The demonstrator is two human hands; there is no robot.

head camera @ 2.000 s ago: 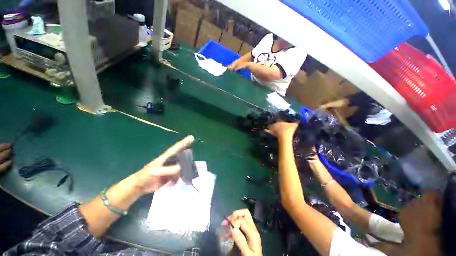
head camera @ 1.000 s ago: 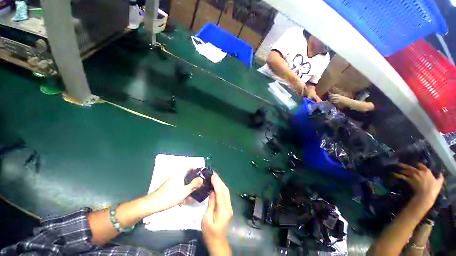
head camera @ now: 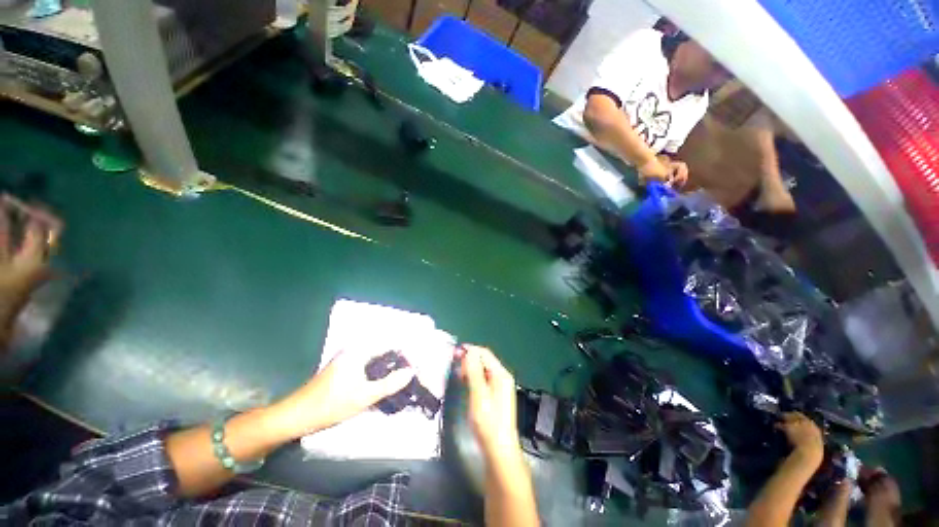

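A stack of white packing bags [head camera: 355, 335] lies on the green bench in front of me. My left hand [head camera: 362, 389], with a green bracelet on the wrist, holds a black power adapter [head camera: 410, 398] with bundled cord over the stack. My right hand [head camera: 486, 383] is just right of the stack, thumb and forefinger pinched together at its right edge; whether something thin is between them is too small to tell. A heap of black adapters [head camera: 649, 427] lies to the right of my right hand.
A blue crate [head camera: 659, 273] heaped with bagged adapters [head camera: 736, 278] stands at right. Neighbours' hands show at the left edge and lower right. A person in a white shirt [head camera: 659, 98] is opposite. A post [head camera: 144, 103] stands at left; a second blue crate [head camera: 484, 57] is at the back.
The small dark object seen earlier in my left hand has given way to an adapter. Since a second ago, my right hand has moved off the adapter to the right. A neighbour's hand has appeared at left.
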